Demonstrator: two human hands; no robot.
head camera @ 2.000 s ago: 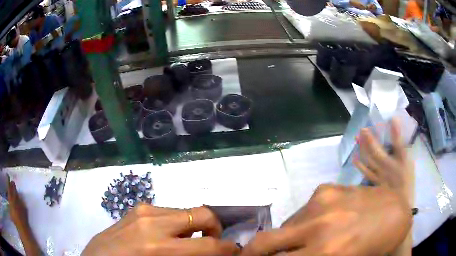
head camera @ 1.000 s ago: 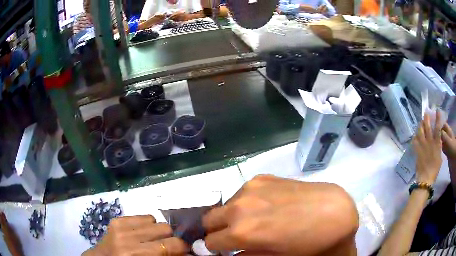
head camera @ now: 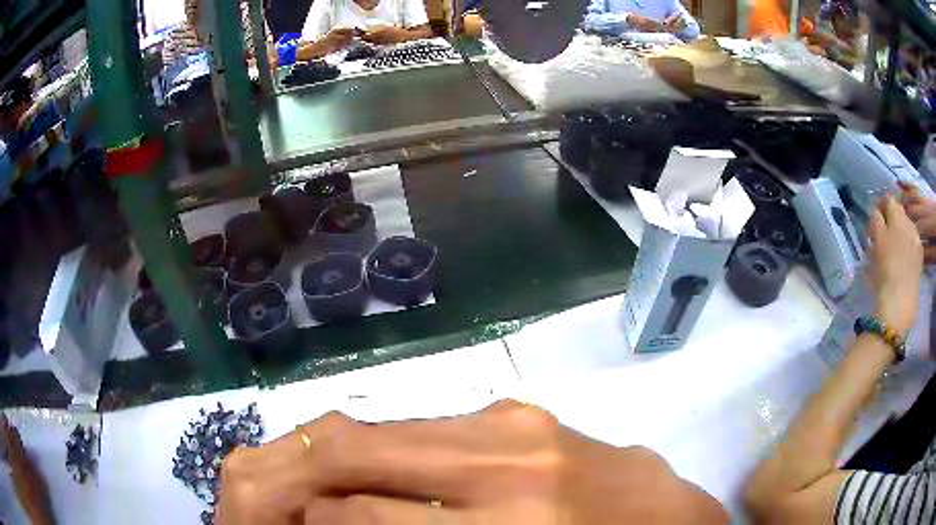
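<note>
My left hand (head camera: pixel 282 477), with a ring, and my right hand (head camera: pixel 554 467) are close together and overlapping at the bottom edge, cut off by it. Their fingertips and anything between them are hidden. A loose pile of small black pieces with pale round ends (head camera: pixel 212 448) lies just beyond my left hand. A pale blue-grey carton (head camera: pixel 672 292) stands upright on the white bench at the right, its white top flaps open and white material in its mouth.
Black round housings (head camera: pixel 334 285) sit on a white sheet beyond the green conveyor edge, behind a green post (head camera: pixel 154 231). Another carton (head camera: pixel 77 318) is at the left. A neighbour's arm (head camera: pixel 811 451) reaches toward cartons (head camera: pixel 829 231) at the right. A hand (head camera: pixel 26 477) shows at far left.
The dark item and white flap seen between my hands are now hidden as the hands closed together. The view turned right, revealing the upright carton; the neighbour's hand left it and moved right.
</note>
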